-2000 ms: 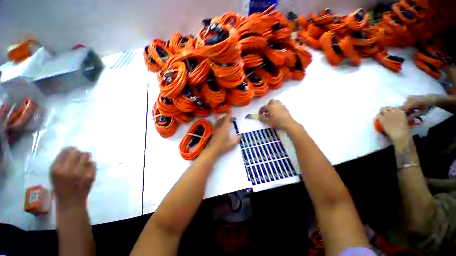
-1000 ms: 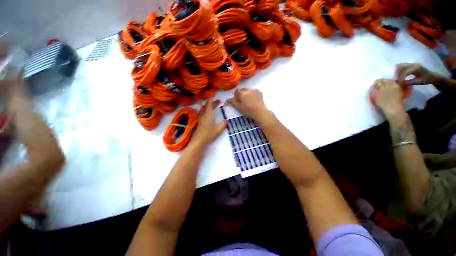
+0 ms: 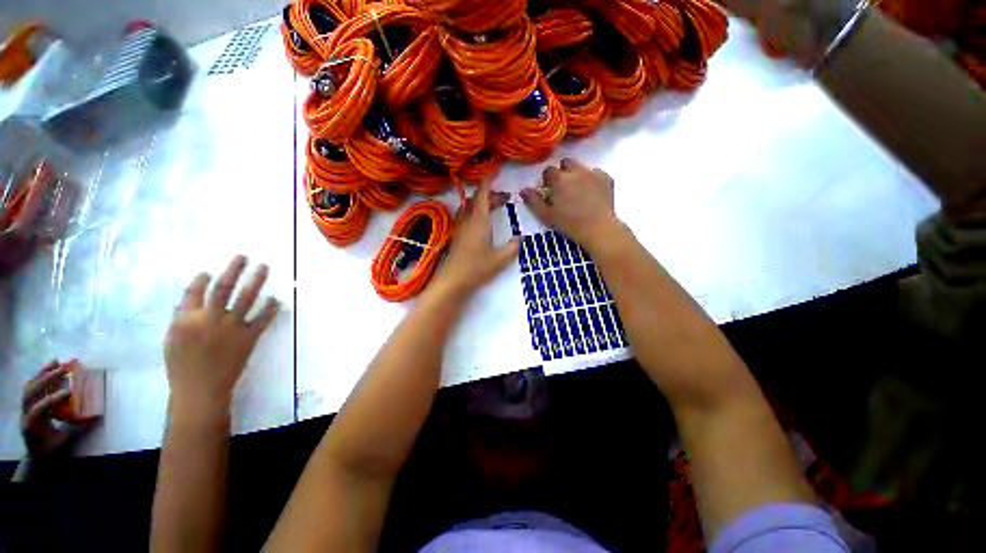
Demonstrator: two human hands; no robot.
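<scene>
A white label sheet [image 3: 568,292] with rows of dark strips lies flat on the white table in front of me. My right hand [image 3: 573,203] is at the sheet's top edge with fingers curled; a small pale bit shows at its fingertips, too small to name. My left hand [image 3: 476,243] is just left of the sheet's top, fingertips near a single dark label [image 3: 514,219] at the corner; whether it holds anything is unclear. A single orange cable coil [image 3: 412,251] with a pale tie and black parts lies flat just left of my left hand.
A large pile of orange coils [image 3: 432,97] stands behind my hands. Another person's hand [image 3: 216,329] is raised at left; a further hand [image 3: 45,405] holds orange-and-white cards. A person's arm [image 3: 897,108] reaches in at upper right. A shiny grey block [image 3: 124,92] stands back left.
The neighbour's arm at right has reached across the upper right corner. At left, an open hand and a hand on the cards have appeared. The pale yellowish strip by my right hand is now mostly hidden.
</scene>
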